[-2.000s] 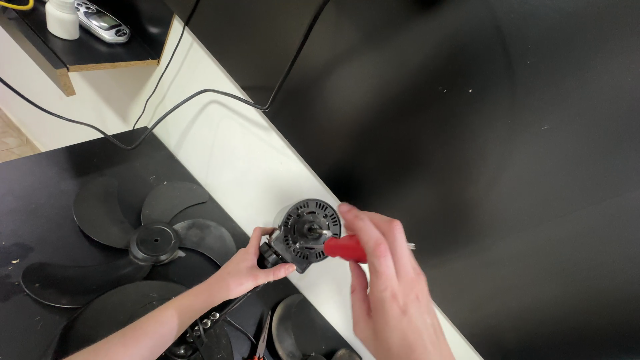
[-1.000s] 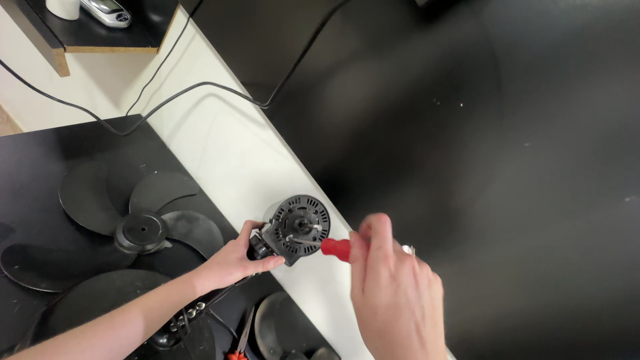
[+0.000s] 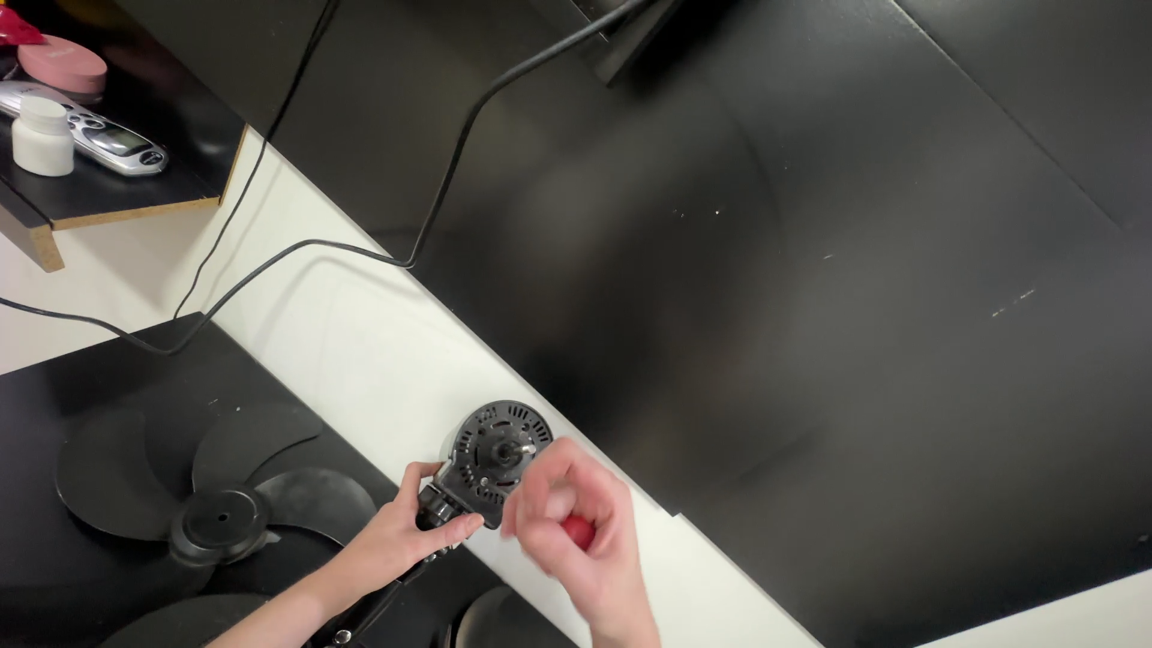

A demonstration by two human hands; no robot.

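The black fan motor housing (image 3: 504, 450), round with slots and a shaft at its centre, sits over the white ledge. My left hand (image 3: 405, 531) grips its neck from the lower left, thumb and fingers on either side. My right hand (image 3: 580, 531) is curled round a red handle (image 3: 579, 531) at the housing's lower right edge. A bit of metal shows near the shaft, but its contact with the housing cannot be made out. The black fan blade (image 3: 220, 522) lies on the dark surface at the left.
A black cable (image 3: 310, 243) crosses above the white ledge (image 3: 378, 351). On the upper left shelf (image 3: 135, 211) are a white bottle (image 3: 42, 139), a silver handheld device (image 3: 112, 144) and a pink round container (image 3: 63, 65). A large black panel (image 3: 765, 315) fills the right side.
My right hand has turned and now wraps the red handle, which pointed left toward the housing before. My left hand keeps its hold. The view has shifted.
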